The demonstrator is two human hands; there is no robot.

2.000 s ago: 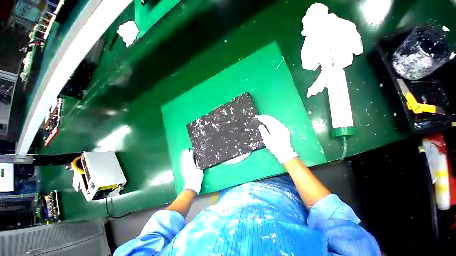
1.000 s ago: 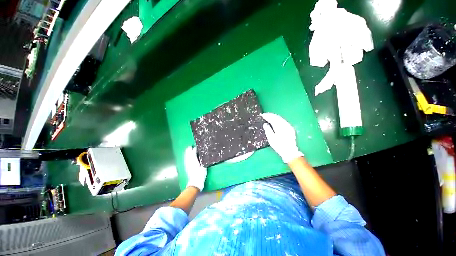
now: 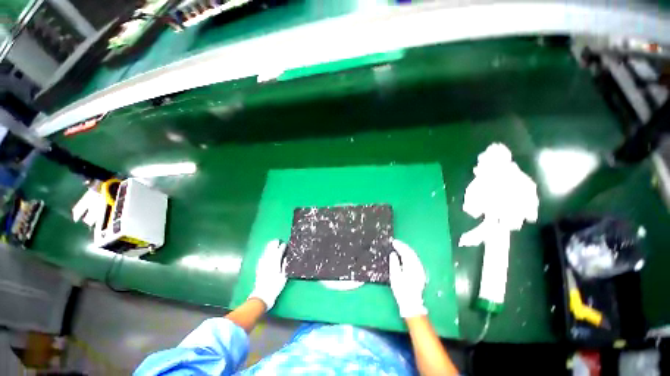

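A flat black pad with white specks lies in front of me above the light green mat. A pale round edge, maybe a turntable, shows under its near and far sides. My left hand, in a white glove, holds the pad's left edge. My right hand, also in a white glove, holds its right edge. The fingertips under the pad are hidden.
A white cartridge with a green end cap lies right of the mat, its far end in a crumpled white heap. Farther right, a black tray holds crumpled clear plastic and a yellow-handled tool. A white box stands left. A white rail crosses behind.
The view has turned and lifted, so the rail now runs across the top and the pad looks level. Both hands are still at the pad's side edges.
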